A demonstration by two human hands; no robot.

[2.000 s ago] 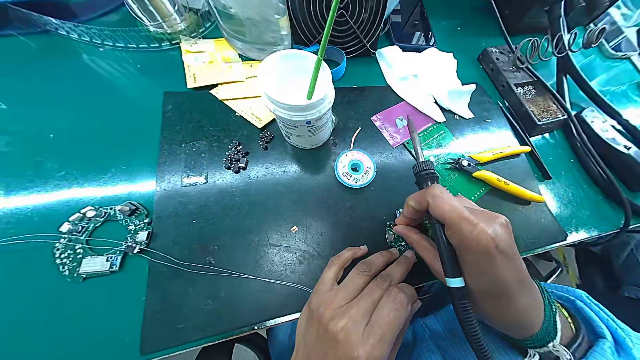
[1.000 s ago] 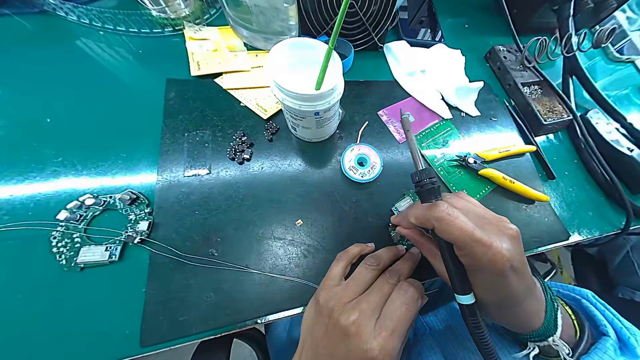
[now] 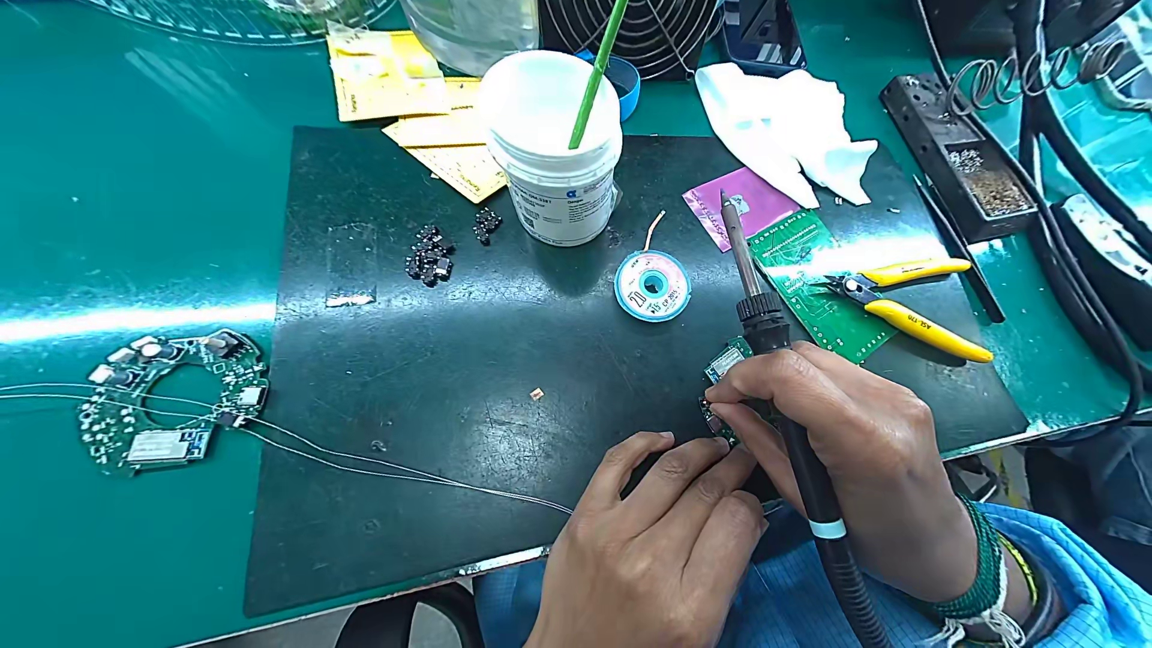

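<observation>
My right hand (image 3: 846, 441) grips a soldering iron (image 3: 765, 328) whose bare tip points up and away over the pink sheet; its thumb and forefinger pinch at a small green circuit board (image 3: 725, 360). What they pinch is too small to tell. My left hand (image 3: 657, 540) lies at the mat's front edge, fingertips against the lower part of that board, which both hands largely cover. Two thin wires (image 3: 441, 481) run from under my left hand to a ring-shaped circuit board (image 3: 171, 400) at the left. A spool of desoldering braid (image 3: 652, 285) lies on the dark mat.
Yellow-handled flush cutters (image 3: 918, 306) lie on a green circuit board (image 3: 819, 288), beside a pink sheet (image 3: 738, 207) and white cloth (image 3: 783, 126). A white tub (image 3: 562, 189) holds a green stick. Small black components (image 3: 429, 256) sit left of it. An iron stand (image 3: 963, 162) is at the right.
Both hands stay at the small circuit board. The soldering iron remains in my right hand, tip raised. Nothing else has plainly moved apart from a slight shift of the view.
</observation>
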